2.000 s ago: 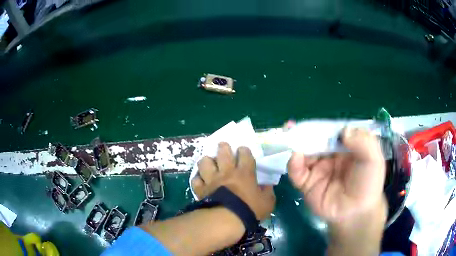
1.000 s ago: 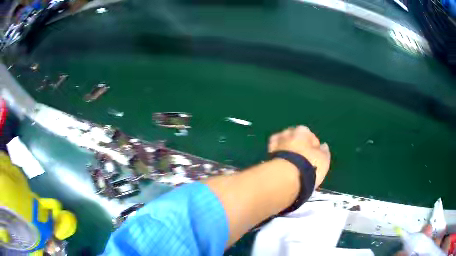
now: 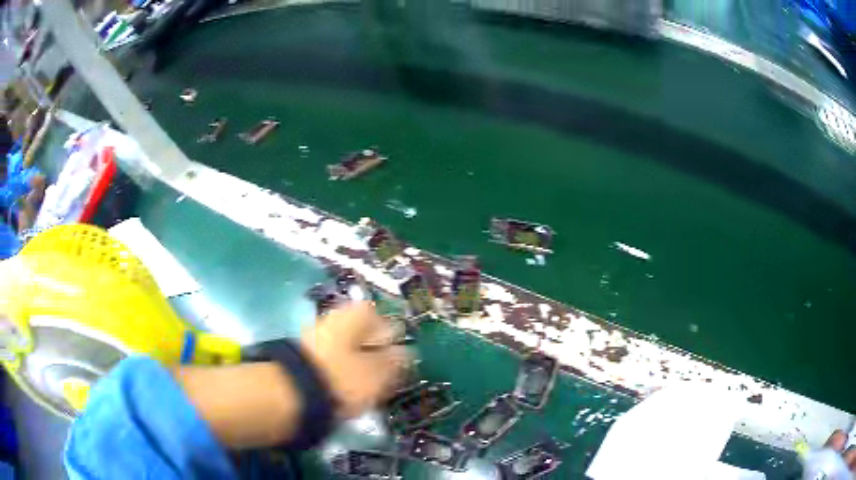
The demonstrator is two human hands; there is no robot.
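Observation:
My left hand [image 3: 361, 361], with a black wristband, is blurred and reaches over the near edge of a group of small electronic housings [image 3: 491, 419]; its fingers look curled, and I cannot tell if it holds one. My right hand [image 3: 838, 448] is at the far right edge, mostly cut off, with its fingers around the translucent white dispensing syringe [image 3: 824, 466], whose yellow-green tip points up and left. A white sheet [image 3: 664, 439] lies at the lower right, near the chipped white strip. More housings rest on the strip.
Beyond the white strip [image 3: 249, 203], several housings, one a dark rectangular housing [image 3: 524, 234], lie on the dark-green surface [image 3: 563, 141]. A yellow object with blue parts [image 3: 103, 281] stands at lower left. A red-edged tray [image 3: 99, 186] and a blue-clad person are at far left.
The view has swung left. My left hand has left the white sheet, passed over the green surface, and come to the housings. My right hand and the syringe have shifted to the picture's right edge.

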